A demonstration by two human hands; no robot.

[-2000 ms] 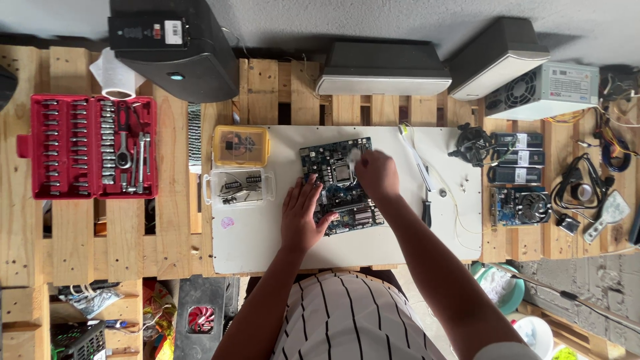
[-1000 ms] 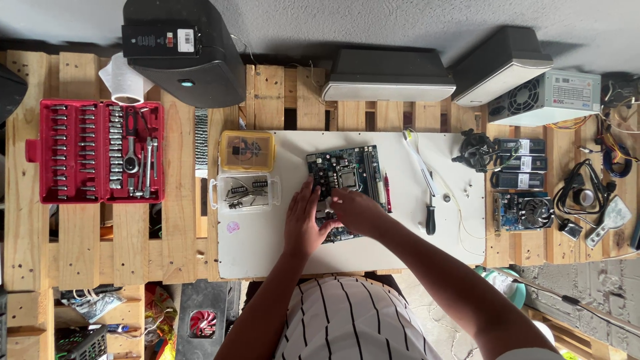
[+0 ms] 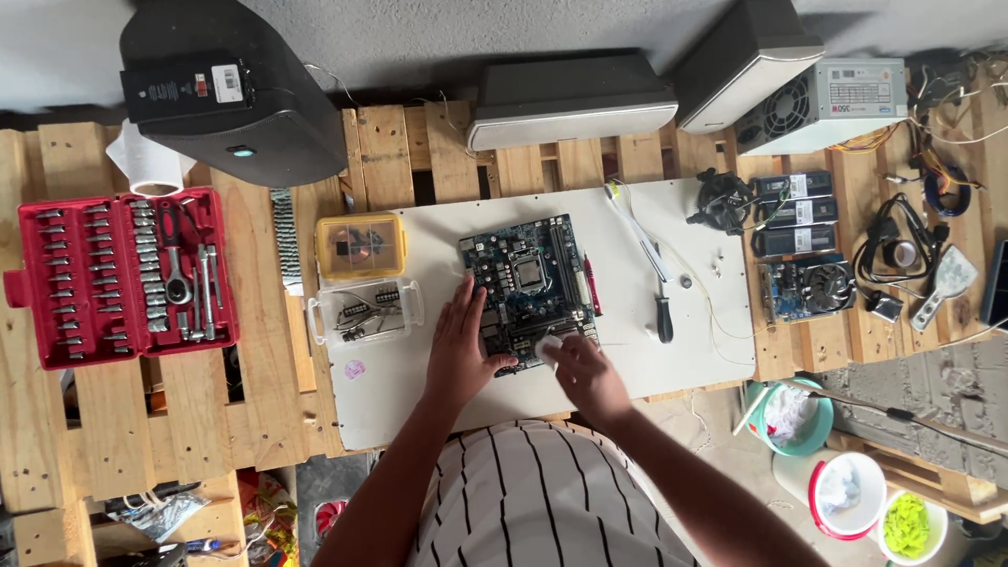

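Note:
A computer motherboard (image 3: pixel 504 303) lies on a white board (image 3: pixel 378 402), its bare processor (image 3: pixel 529 272) showing in the socket. My left hand (image 3: pixel 463 346) rests flat along the motherboard's left edge, fingers spread, with the thumb over its lower part. In my right hand (image 3: pixel 587 374) is a small white wad (image 3: pixel 549 347), pinched against the lower slots of the board; its material is unclear. Just right of the motherboard lies a red pen-like tool (image 3: pixel 591 285). Farther right are a black-handled screwdriver (image 3: pixel 664 316) and a white brush (image 3: pixel 630 213).
A red socket set (image 3: pixel 126 276) lies far left. Two small plastic cases, yellow-rimmed (image 3: pixel 361 246) and clear (image 3: pixel 367 310), sit left of the motherboard. At right are a CPU cooler (image 3: pixel 720 201), boxed modules (image 3: pixel 795 213), a graphics card (image 3: pixel 809 288) and cables. Speakers (image 3: pixel 571 102) and a power supply (image 3: pixel 827 102) stand behind.
My right hand has moved from the upper part of the motherboard, past its middle, down to the lower slots. The left hand stays at the board's left side, and the processor shows again.

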